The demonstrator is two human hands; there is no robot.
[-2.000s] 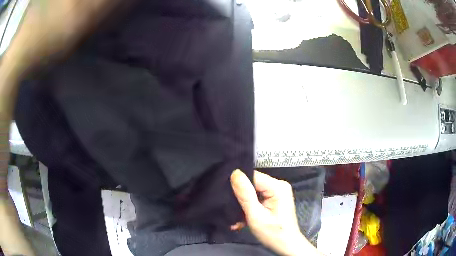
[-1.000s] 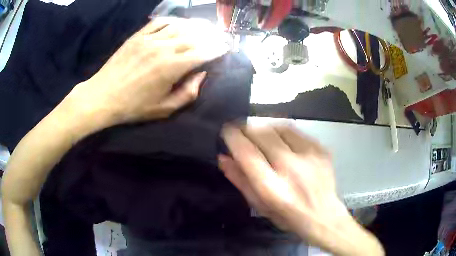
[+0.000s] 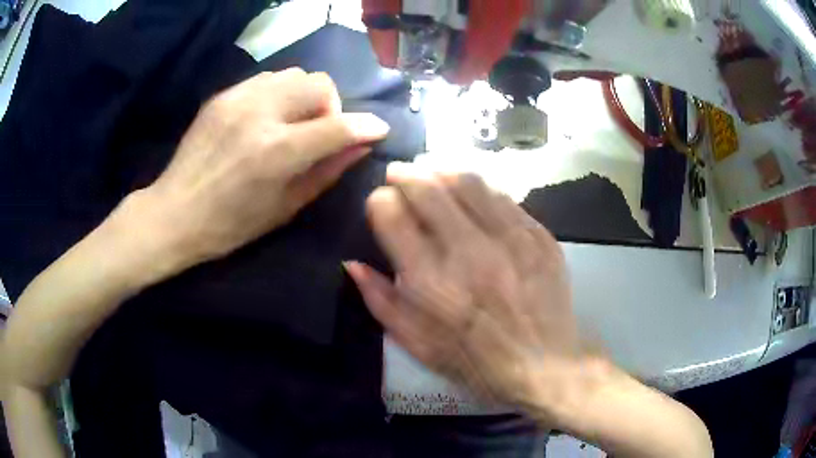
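Observation:
A large dark garment piece (image 3: 268, 295) covers the left of the machine table and hangs over its front edge. Its right edge runs up to the presser foot and needle area (image 3: 417, 94), which is partly lost in bright glare under the red machine head (image 3: 488, 36). My left hand (image 3: 259, 152) lies on the cloth left of the needle, with thumb and index finger pinching or pressing it near the edge. My right hand (image 3: 474, 277), blurred, lies over the cloth's right edge just below the needle, fingertips on the cloth; whether it grips is unclear.
Scissors with red and yellowish loop handles (image 3: 626, 112) lie right under the machine arm, beside a dark cloth strip (image 3: 664, 170). A ragged dark scrap (image 3: 586, 207) and a white stick (image 3: 708, 246) lie right. A ribbed knob (image 3: 522, 127) hangs from the head. A ruler scale (image 3: 425, 402) marks the front edge.
Both hands have come onto the cloth below the machine head, and the garment has been brought to the needle. Since the last earlier frame, my right hand has moved slightly up and left.

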